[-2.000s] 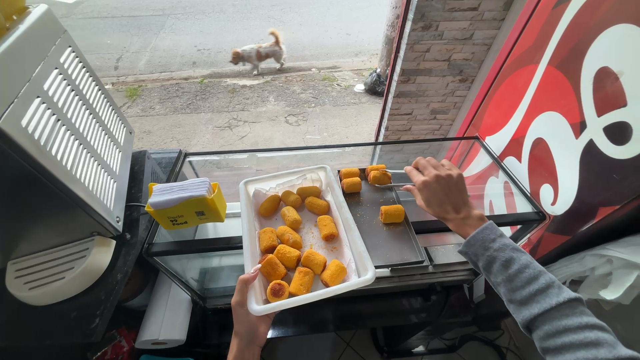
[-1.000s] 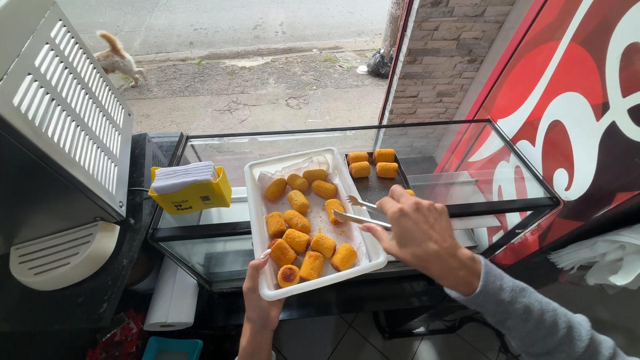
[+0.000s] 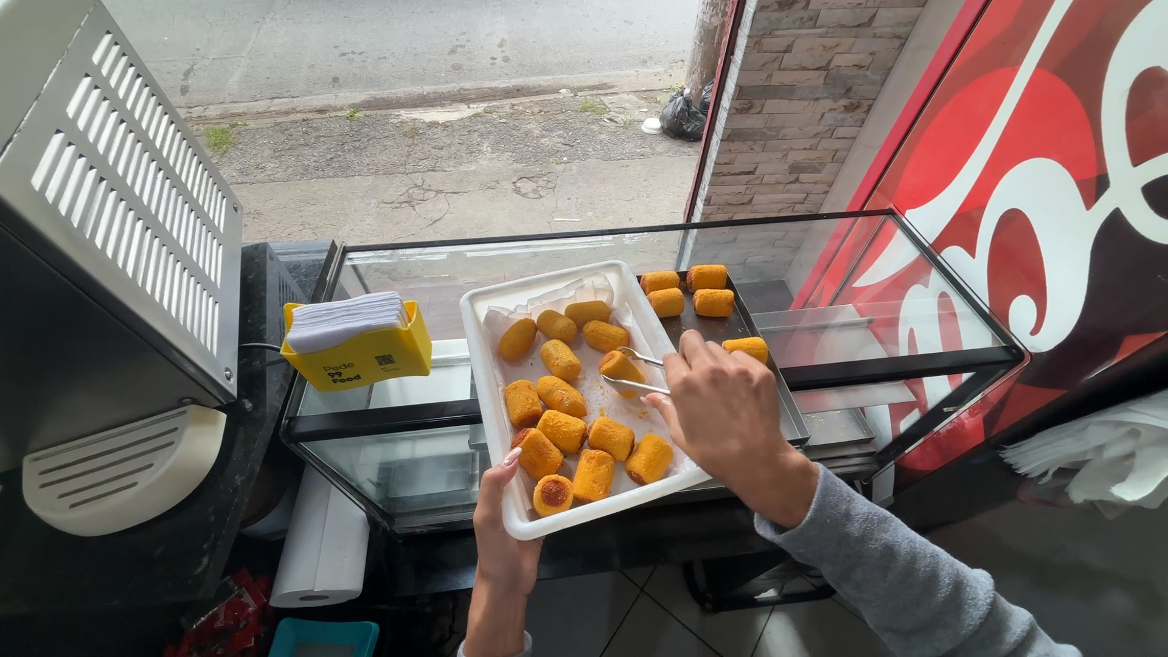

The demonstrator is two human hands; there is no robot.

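My left hand grips the near left corner of a white plastic tray, which is tilted above the glass display case. Several breaded fried snacks lie in it on white paper. My right hand holds metal tongs, their tips on either side of one breaded roll at the tray's right side. Whether the tips press on it is hard to tell. Partly behind the white tray, a dark metal tray holds several breaded rolls in its far part, plus one roll just beyond my right hand.
Under both trays is the black-framed glass display case. A yellow napkin holder stands on its left end, beside a vented metal machine. A paper roll and a teal container are lower left. A printed red panel rises at right.
Since two seconds ago, my right hand has moved from the dark tray to the white tray with the tongs. One second ago the tongs were at the same tray's right side. The dog outside has left view.
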